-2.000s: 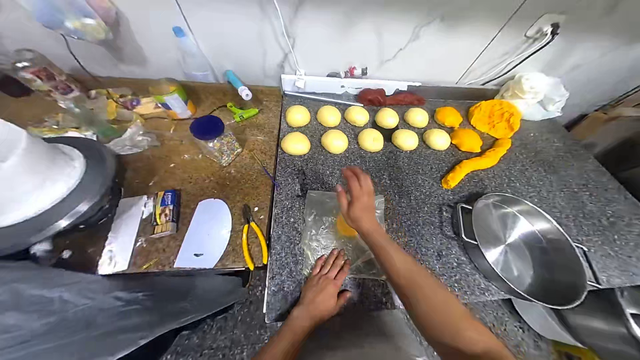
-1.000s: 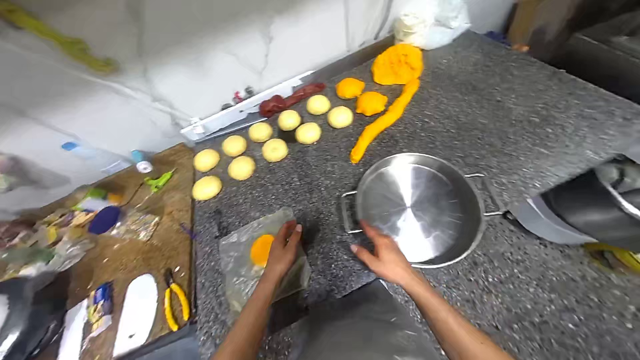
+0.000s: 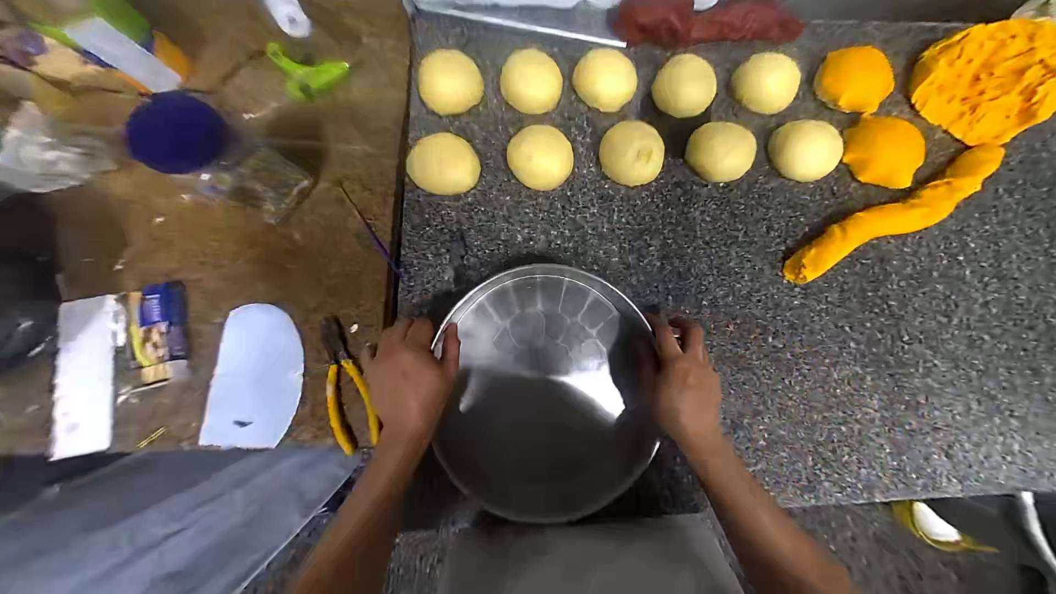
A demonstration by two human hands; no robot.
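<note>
A steel pot [image 3: 528, 330] stands on the granite counter in front of me. My left hand [image 3: 411, 375] grips its left side at the rim, and my right hand [image 3: 686, 375] grips the right side, fingers around the handle. Behind the pot lie two rows of pale dough balls [image 3: 631, 153]. At their right are orange dough pieces [image 3: 884, 152], an orange dough roll [image 3: 891, 216] and a large orange lump [image 3: 988, 81]. The plastic sheet with the orange piece is not visible; the pot covers that area.
On the brown board at left lie pliers with yellow handles [image 3: 351, 388], a white rounded plate [image 3: 254, 375], a blue packet [image 3: 163, 326], a blue-lidded jar [image 3: 176, 132] and a green clip [image 3: 307, 74]. Dark red plastic [image 3: 709, 23] lies along the back edge.
The pot, earlier at the right, now stands between my hands, where the plastic sheet lay. Both hands have closed on its sides. The view has swung back left and down.
</note>
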